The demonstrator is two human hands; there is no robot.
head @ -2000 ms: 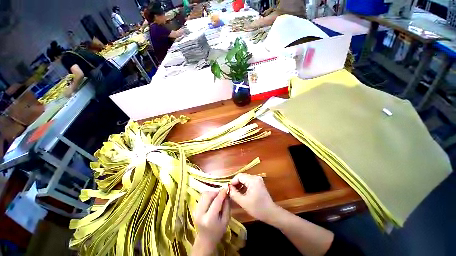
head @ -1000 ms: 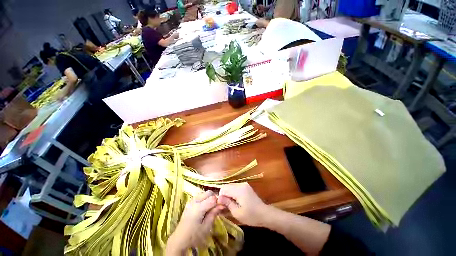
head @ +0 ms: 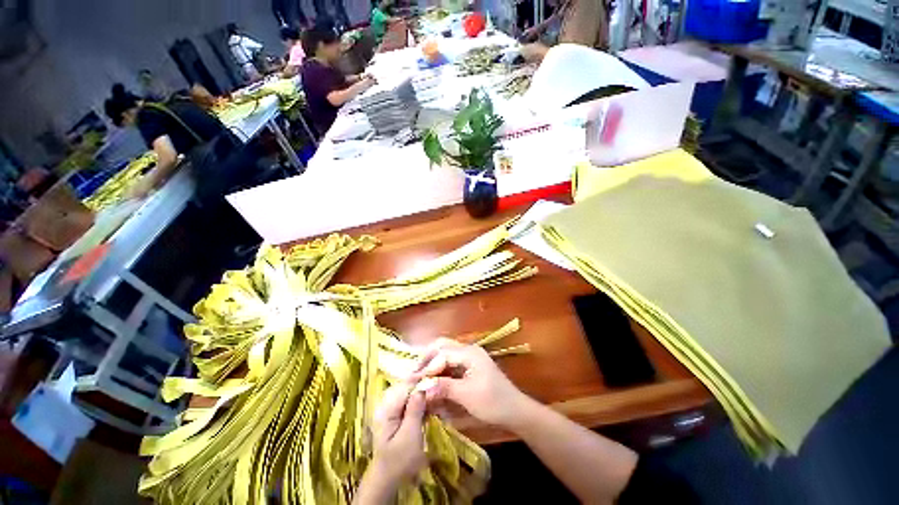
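Observation:
A large heap of yellow-olive strips [head: 286,395] lies at the left of the desk, gathered by a pale band [head: 286,308]. My left hand [head: 399,434] and my right hand [head: 473,383] meet at the heap's right edge. Their fingertips pinch together on a small pale strip end [head: 426,385], mostly hidden by the fingers. A few loose strips [head: 453,281] fan out on the wood beyond my hands, and two short tips [head: 501,333] show just past my right hand.
A black phone [head: 613,340] lies right of my hands. Large olive panels [head: 710,266] with a white tag [head: 764,231] overhang the right edge, partly over white paper [head: 542,237]. Behind stand a potted plant [head: 480,187], a calendar [head: 537,163] and a white partition [head: 345,202]. Other workers sit farther back.
My hands stay together at the fingertips, with the fingers shifted; my right hand now covers more of the strips behind it. The whole view has shifted slightly. The heap, phone and panels lie as before.

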